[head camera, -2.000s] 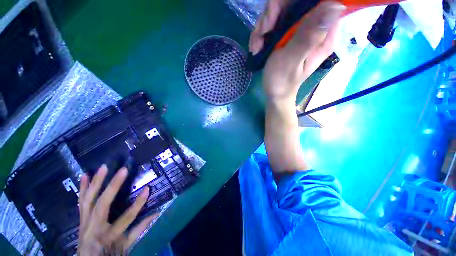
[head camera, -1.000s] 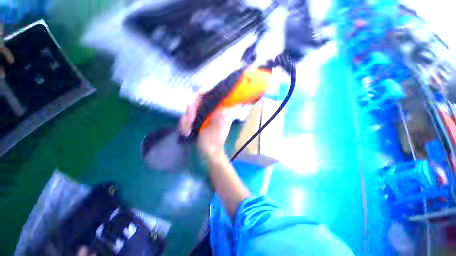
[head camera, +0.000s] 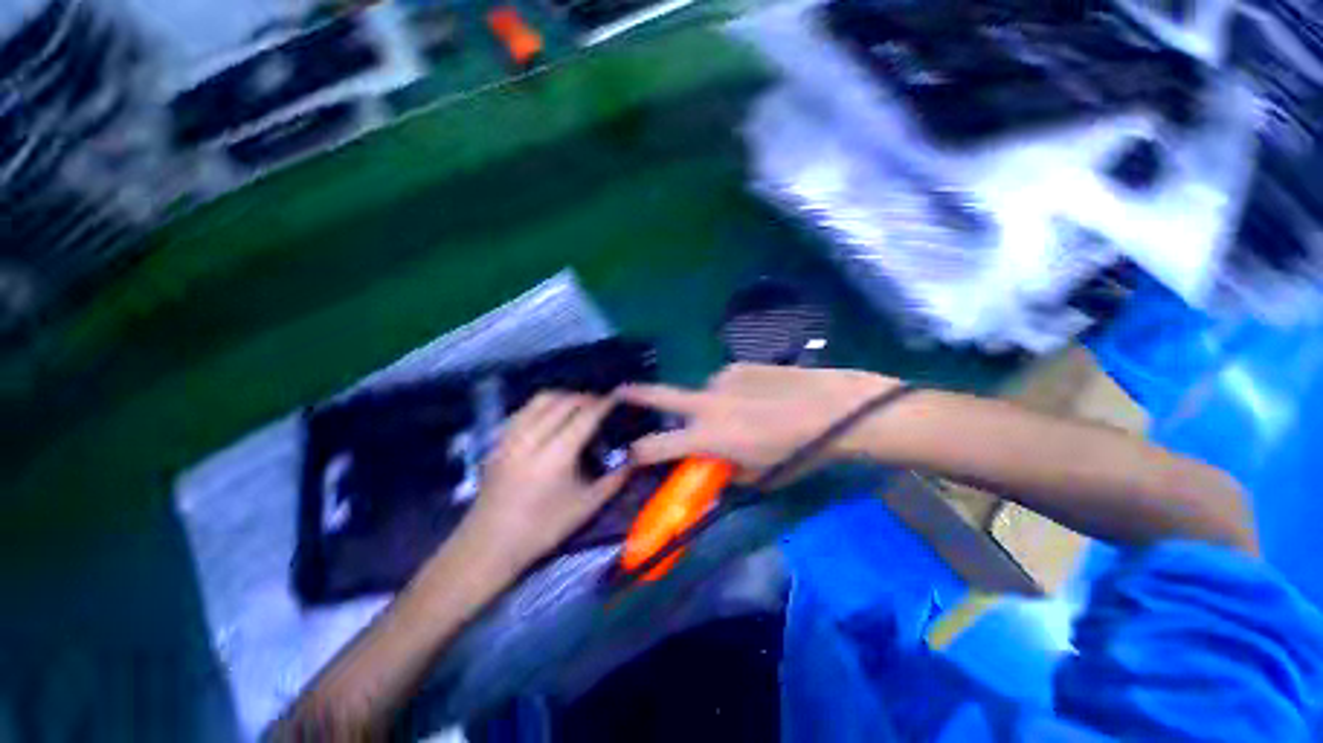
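The black plastic housing (head camera: 392, 436) lies on a silvery protective sheet (head camera: 240, 523) on the green bench, blurred by motion. Small silver brackets (head camera: 337, 489) show on it. My left hand (head camera: 549, 472) rests on the housing's right part, fingers bent. My right hand (head camera: 755, 421) is beside it over the housing's right end, holding the orange and black electric screwdriver (head camera: 676, 511). The screwdriver's tip is not clear to see. The round screw dish (head camera: 773, 327) stands just beyond my right hand, partly hidden.
Black housings on white wrapping (head camera: 885, 174) lie at the upper right. More dark parts (head camera: 283, 87) and a small orange object (head camera: 515, 35) are at the far side. A cardboard box (head camera: 1066, 515) is below my right forearm. The dark cord (head camera: 827, 436) crosses my right hand.
The view has turned. My right hand has brought the screwdriver from beside the wrapped housings to the housing's right end. My left hand, barely visible a second ago, now shows fully on the housing.
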